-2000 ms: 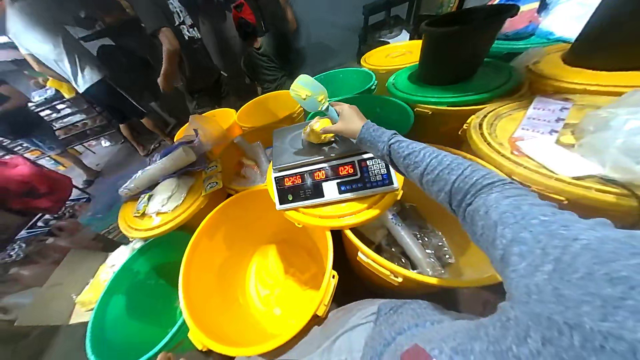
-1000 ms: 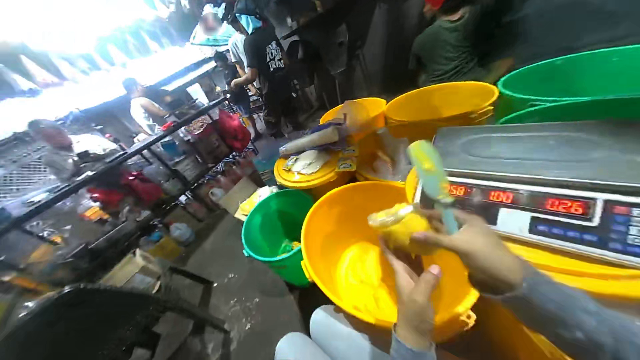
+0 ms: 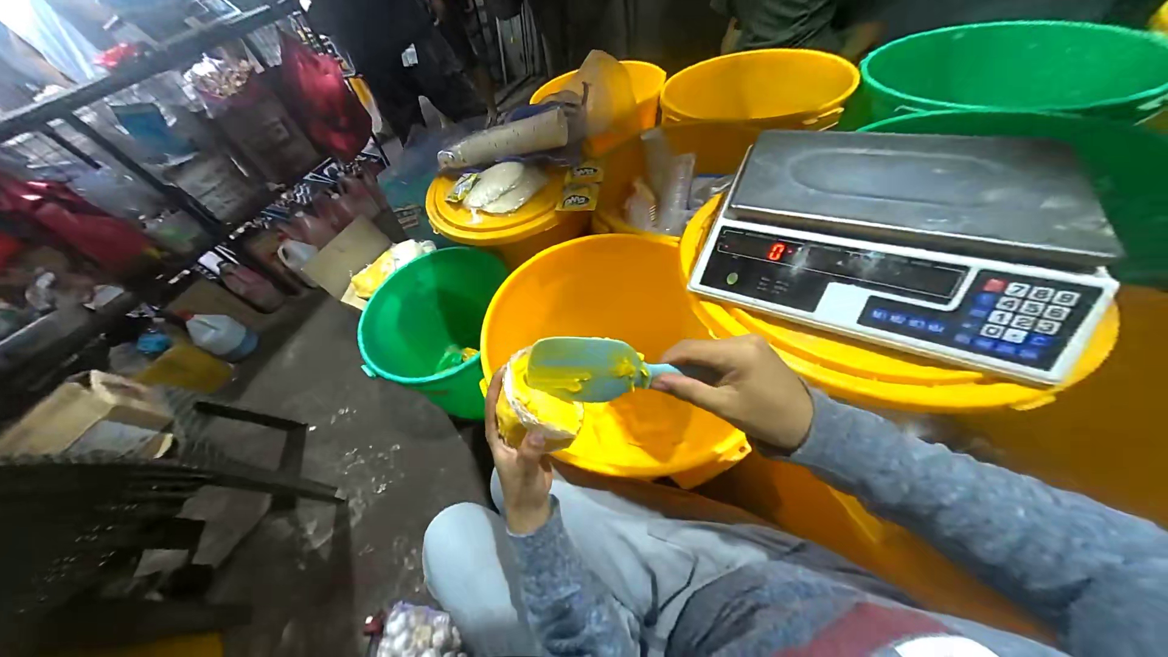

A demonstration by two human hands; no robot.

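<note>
My left hand [image 3: 522, 474] holds a clear plastic bag of yellow soft paste [image 3: 538, 415], its mouth up. In my right hand [image 3: 744, 388] is the handle of a pale green scoop [image 3: 584, 369]; yellow paste smears its blade, which lies across the bag's mouth. Both are over a large yellow bucket [image 3: 593, 274] with yellow paste low inside. To the right, a digital scale [image 3: 912, 182] rests on a yellow lid [image 3: 821, 351], nothing on its plate, its display lit with a zero.
A green bucket [image 3: 429, 310] stands left of the yellow one. Behind are a yellow lidded bucket [image 3: 493, 224] bearing a plastic roll [image 3: 506, 141] and bags, and more yellow and green buckets. A metal chair [image 3: 182, 484] is at lower left. A person [image 3: 785, 23] is at the back.
The bag, on the scale two seconds ago with my right hand at it, is now in my left hand. The scoop has come down across its mouth. The view has swung left.
</note>
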